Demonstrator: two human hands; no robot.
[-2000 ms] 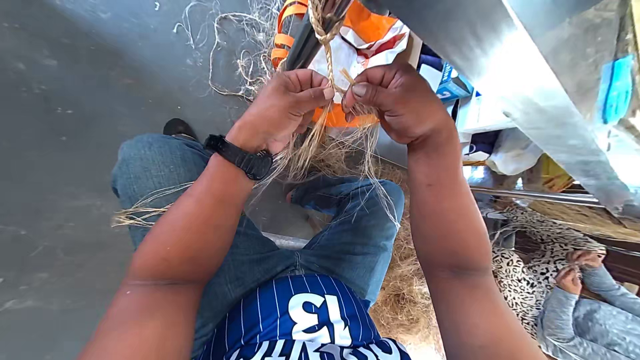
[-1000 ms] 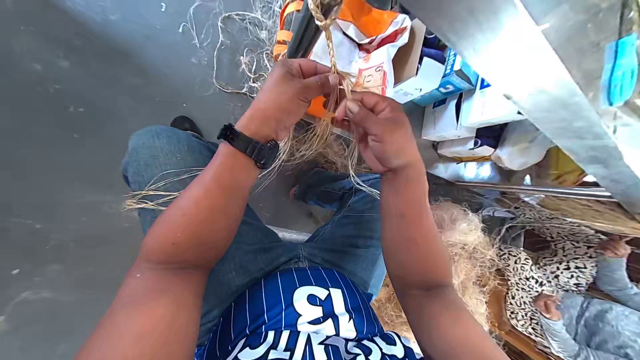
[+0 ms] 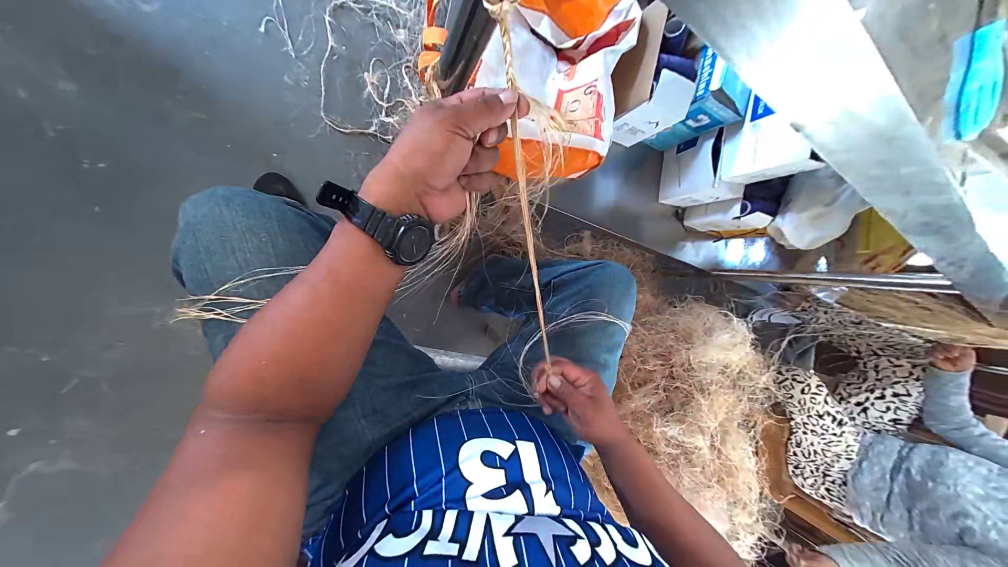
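Note:
A braid of straw-coloured plant fibre (image 3: 508,47) hangs down from the top of the view. My left hand (image 3: 453,150), a black watch at its wrist, pinches the braid's lower end, with loose fibre ends hanging below the fingers. From there a thin fibre strand (image 3: 529,236) runs straight down to my right hand (image 3: 575,398), which grips its lower end near my lap. Fine pale fibres loop around the right hand. Another small bundle of fibres (image 3: 224,305) lies across my jeans at the left.
A heap of loose fibre (image 3: 693,394) lies right of my legs. An orange and white bag (image 3: 583,71) stands behind the braid, with open boxes (image 3: 701,169) beside it. A metal beam (image 3: 858,118) crosses the upper right. Another person (image 3: 906,472) sits at the lower right.
My right hand has moved down from beside my left hand to near my lap, and the strand is now stretched between them. The left hand remains at the braid.

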